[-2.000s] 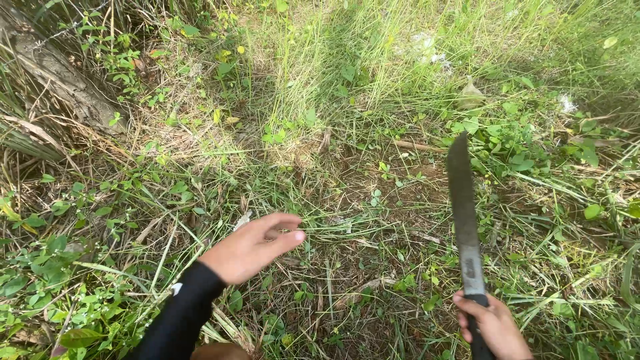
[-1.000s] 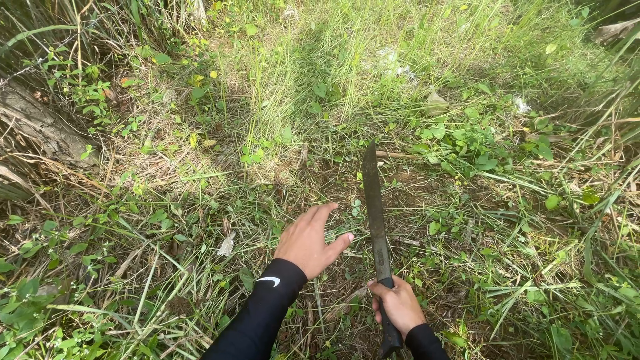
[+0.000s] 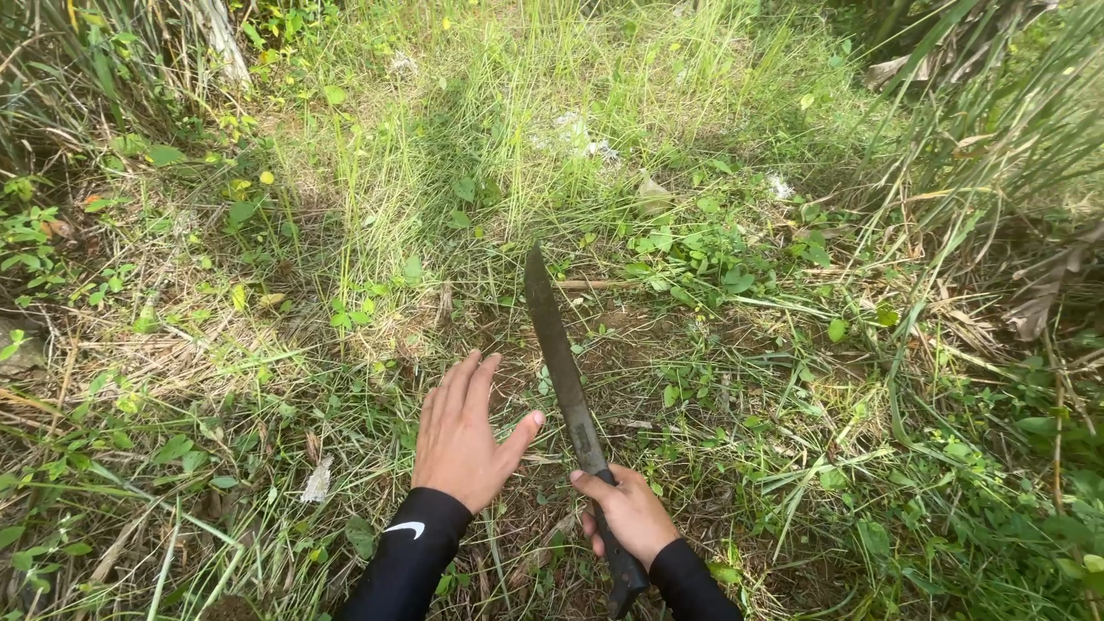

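Note:
My right hand (image 3: 634,516) grips the black handle of a machete (image 3: 561,362) at the bottom centre. The long dark blade points up and slightly left, above the ground. Just left of the blade, my left hand (image 3: 466,435) is held out with its back up, the thumb apart from the fingers, holding nothing. Black sleeves cover both forearms. Beneath the hands lie cut grass (image 3: 733,379) and patches of brown soil; whether the blade touches any of it cannot be told.
Taller grass (image 3: 509,147) stands ahead. Long-bladed clumps (image 3: 992,172) rise at the right, with a dry curled leaf (image 3: 1039,297) beside them. Dense stalks (image 3: 129,69) and a pale trunk or stump (image 3: 222,43) are at the upper left. Low leafy plants (image 3: 690,259) grow beyond the blade.
Two seconds ago my hands were far apart; the machete has come left and now tilts beside my left hand. My left hand's fingers have turned to point forward.

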